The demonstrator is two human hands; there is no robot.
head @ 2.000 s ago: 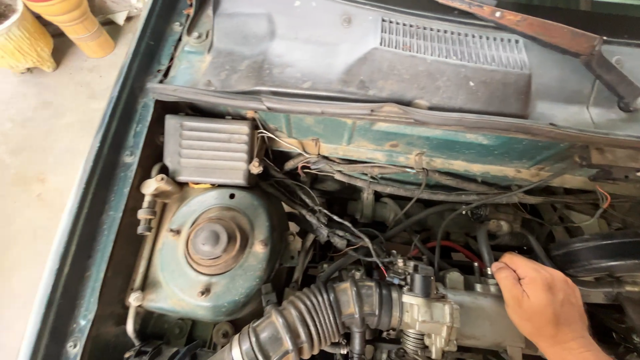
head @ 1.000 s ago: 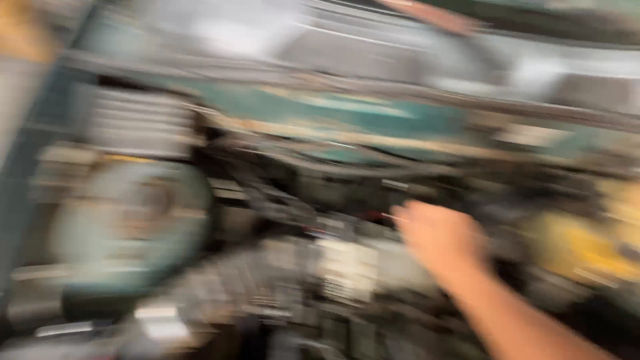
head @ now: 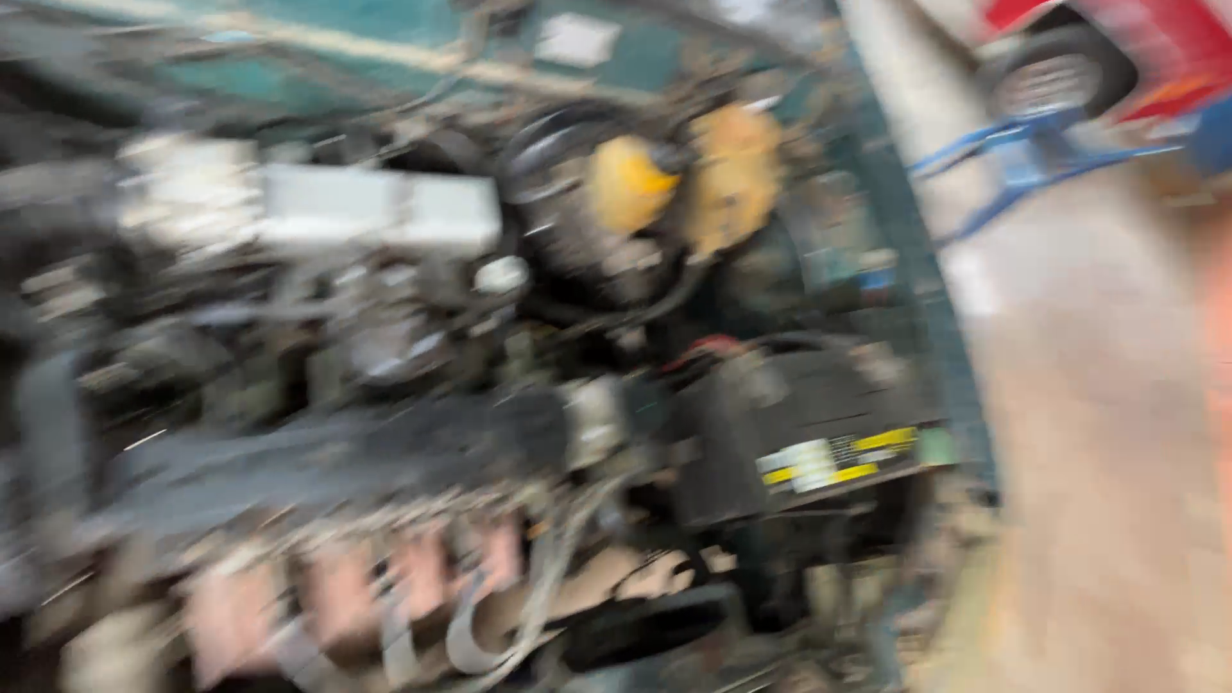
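Note:
Neither my left hand nor my right hand shows in the blurred view of now. A car's engine bay fills most of it. At the upper left lies a pale metal engine part (head: 332,207). Right of it sits a round black brake booster (head: 558,183), with a yellow reservoir or cap (head: 628,185) in front and a yellowish, worn-looking part (head: 736,178) beside it. A black car battery (head: 799,414) with a yellow and white label is at the lower right of the bay.
The green fender edge (head: 914,260) runs down the right side. Beyond it are a pale floor (head: 1107,433), a blue metal stand (head: 1030,164) and a red object with a dark round part. A dark crossbar (head: 337,452) spans the front, with loose pale cables (head: 563,568) near it.
The view has swung far across the engine bay. My right hand, over the engine in both earlier frames, is out of view. The battery and the floor beyond the right fender have come into sight.

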